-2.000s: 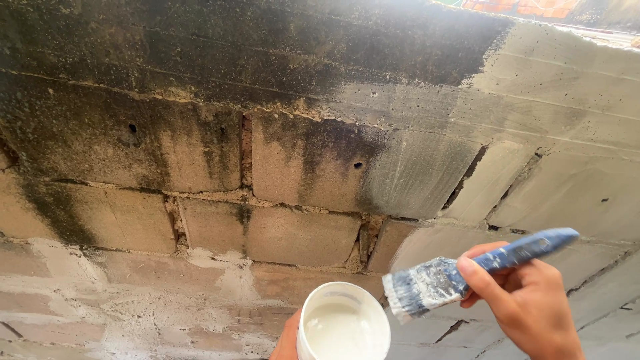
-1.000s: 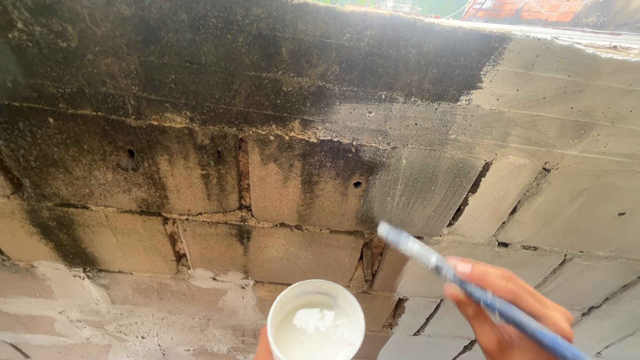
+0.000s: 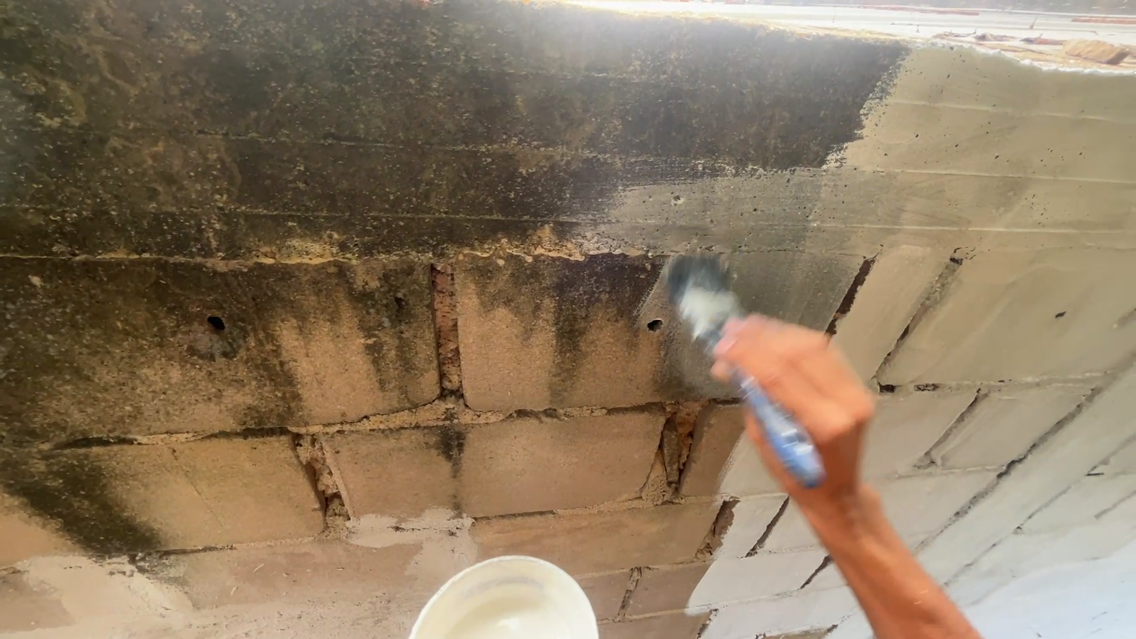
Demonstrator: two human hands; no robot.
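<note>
My right hand [image 3: 803, 386] grips a paintbrush [image 3: 781, 426] with a blue handle, its bristles against the block wall [image 3: 559, 355] at the left edge of the coated area, just right of a small hole. Motion blurs the hand and brush. White paint shows on the bristles and handle. At the bottom edge stands out a white plastic tub [image 3: 508, 603] of white liquid, partly cut off by the frame. My left hand is out of view.
Dark stained concrete [image 3: 355, 115] runs along the wall's upper left. Pale coated blocks [image 3: 1003, 311] cover the right side. Several mortar joints have open gaps. The wall's top edge [image 3: 1021, 44] is at the upper right, with rubble on it.
My right hand has moved up and left, bringing the brush from above the tub to the wall. The tub sits lower in view, and my left hand, earlier partly visible beside it, is out of frame.
</note>
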